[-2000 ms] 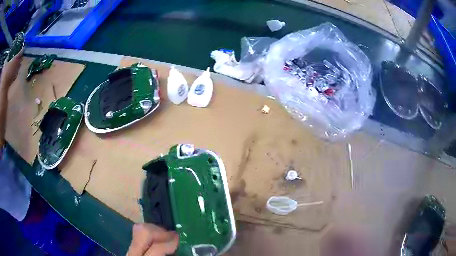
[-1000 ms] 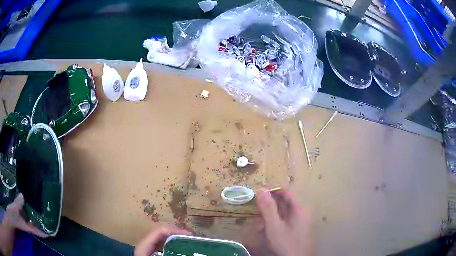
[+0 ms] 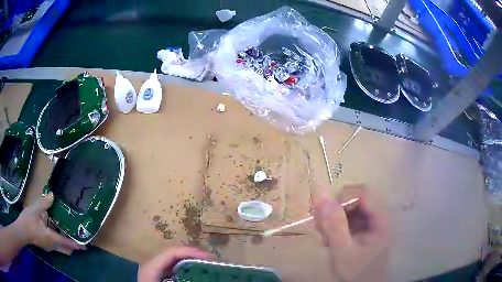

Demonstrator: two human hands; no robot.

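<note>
My left hand (image 3: 173, 263) is at the bottom edge, partly cut off, holding a green car-shaped housing (image 3: 223, 273) of which only the upper part shows. My right hand (image 3: 349, 231) is to its right, somewhat blurred, and holds a thin cotton swab (image 3: 297, 224) between thumb and fingers. The swab's tip points left, above the cardboard just below the small white glue dish (image 3: 255, 211). A tiny white cap (image 3: 260, 176) lies beyond the dish on the stained cardboard pad (image 3: 236, 160).
An open clear bag (image 3: 280, 71) of red and silver pieces lies beyond. Two glue bottles (image 3: 148, 95) stand at the left. Spare swabs (image 3: 326, 160) lie at right, dark shells (image 3: 376, 71) farther back. Another person's hand (image 3: 37, 228) holds a housing (image 3: 85, 182) at left.
My right hand has moved right and lifted the swab out of the glue dish. The other person's housing has moved right and up, onto the cardboard side.
</note>
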